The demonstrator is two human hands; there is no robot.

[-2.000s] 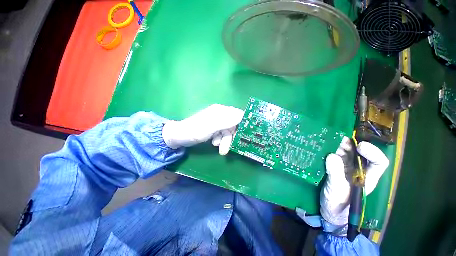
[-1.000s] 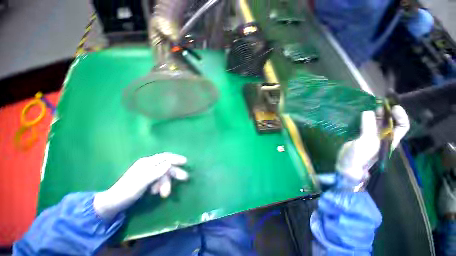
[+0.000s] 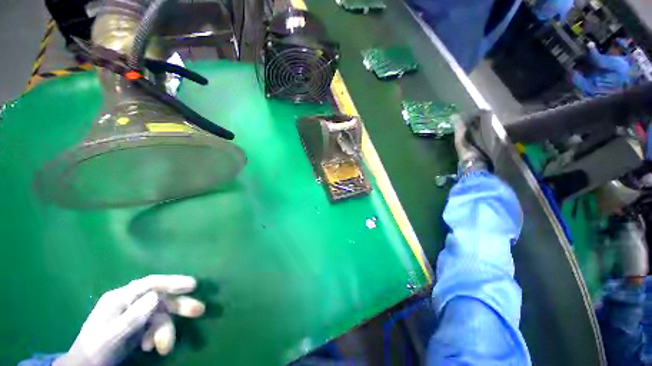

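Observation:
A green circuit board [image 3: 429, 118] lies on the dark green conveyor belt. My right hand [image 3: 468, 146], in a white glove, reaches over the belt at the board's right end. It is small and blurred, with a dark shape beside it, so its grip on the board or a soldering iron cannot be made out. My left hand [image 3: 139, 314], in a white glove, is low over the green mat [image 3: 286, 271], fingers partly bent and empty. The soldering iron stand [image 3: 332, 146], with its yellow-brown sponge [image 3: 342, 172], sits near the mat's right edge.
The clear fume hood [image 3: 143, 168] hangs above the mat at left, with black-handled cutters [image 3: 179, 107] on its duct. A black fan [image 3: 299, 71] stands behind the stand. Another board [image 3: 389, 62] lies farther up the belt. A person's blue sleeve [image 3: 465, 28] is across it.
The view has swung right. My left hand has let go of the board and stays over the mat. My right hand has carried the board from the mat to the conveyor and reached farther out.

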